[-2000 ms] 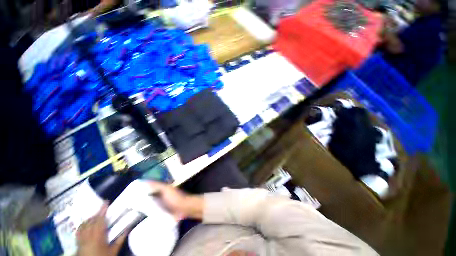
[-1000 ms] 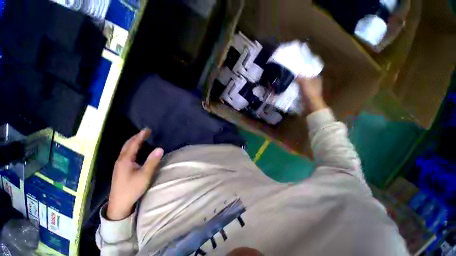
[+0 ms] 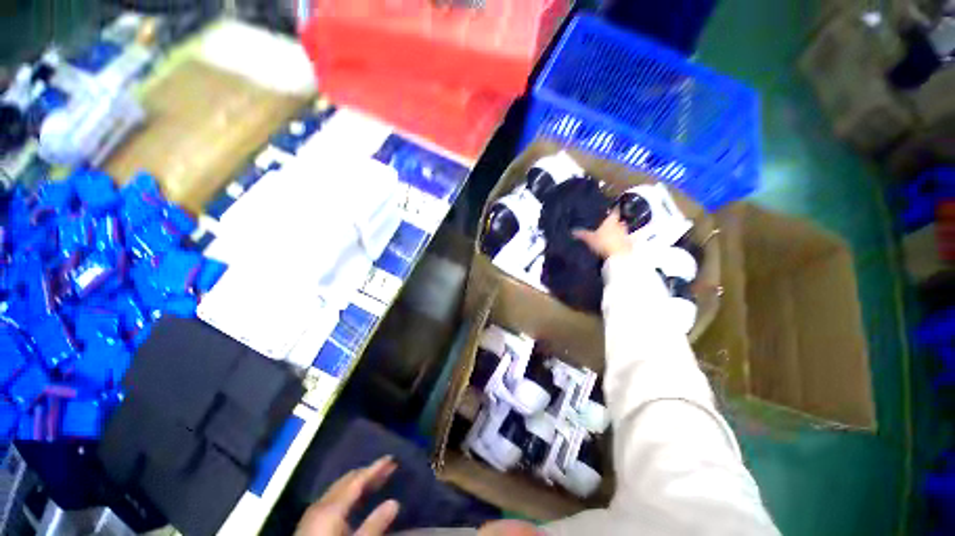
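Observation:
My right hand point(image 3: 605, 237) reaches into the upper brown carton point(image 3: 488, 274), with its fingers at a white unit with a round black lens-like head point(image 3: 651, 215). Whether they grip it cannot be told. More such units point(image 3: 511, 225) lie around a black cloth point(image 3: 573, 246) there. A lower carton point(image 3: 452, 424) holds several white units point(image 3: 508, 382) with bent arms. My left hand point(image 3: 351, 505) is over my lap at the bottom edge, partly cut off, empty with fingers apart.
The bench at left holds a blue wrapped heap point(image 3: 89, 283), black square panels point(image 3: 199, 414) and white plates point(image 3: 298, 246). A red bin point(image 3: 419, 68) stands at its far end. A blue slotted crate point(image 3: 649, 105) is behind the upper carton. An open carton point(image 3: 801, 314) stands right.
My right hand has left the lower carton, where it was at a white unit, and is now in the upper carton. My left hand stays empty. The view has turned toward the bench and crate.

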